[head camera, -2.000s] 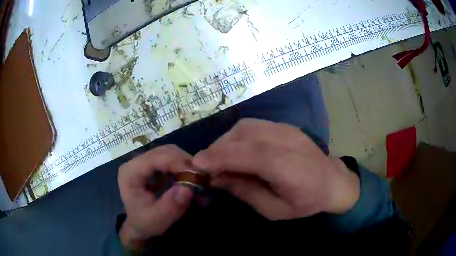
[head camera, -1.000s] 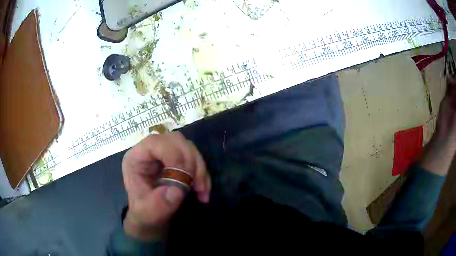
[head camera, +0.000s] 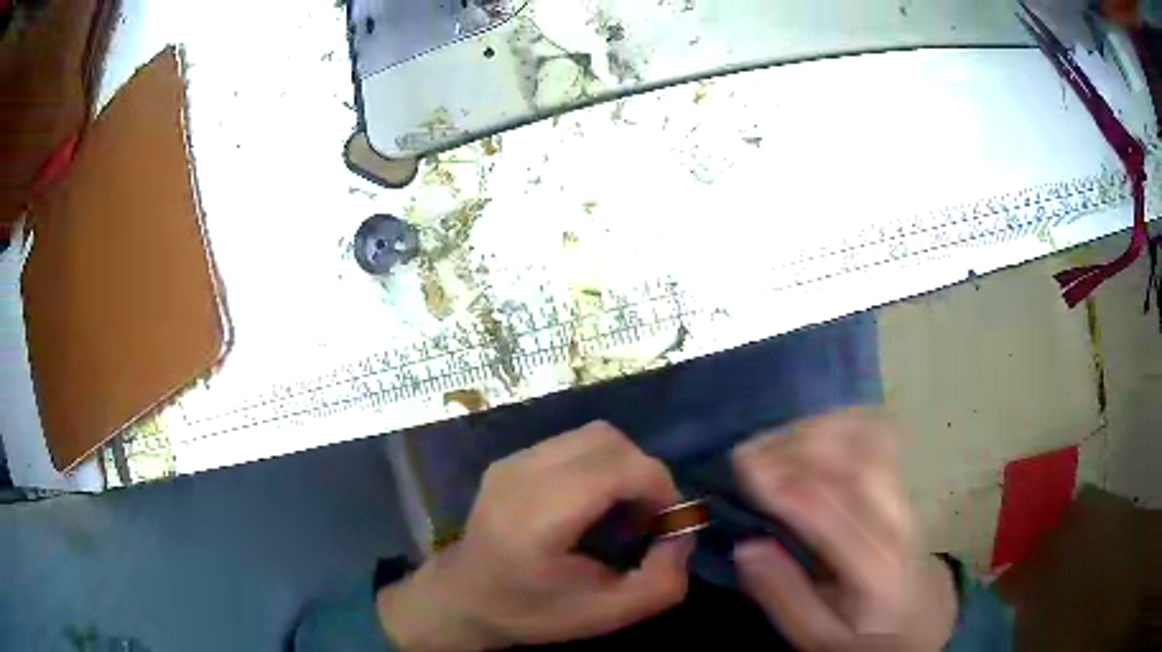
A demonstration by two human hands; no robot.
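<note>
My left hand (head camera: 548, 541) is over the lap, below the table's front edge, with its thumb and fingers closed on a small bobbin (head camera: 683, 517) with brown-orange thread and pale rims. A dark part shows between the fingers at the bobbin's left; I cannot tell what it is. My right hand (head camera: 847, 522) is just right of the bobbin, fingers bent and blurred by motion. A dark shape lies between it and the bobbin; whether the hand grips it is unclear. The brown leather panel (head camera: 124, 280) lies flat at the table's left.
A small dark round disc (head camera: 385, 243) lies on the white table (head camera: 816, 166), which has a ruler printed along its front edge. The machine bed (head camera: 446, 89) is at the back. A dark red cloth-like strip (head camera: 1132, 159) hangs at the right end. A red patch (head camera: 1035, 506) is below right.
My right hand reached out to the far right and is now back beside the bobbin. My left hand has moved right in view with the bobbin. The view has shifted, showing more of the machine bed.
</note>
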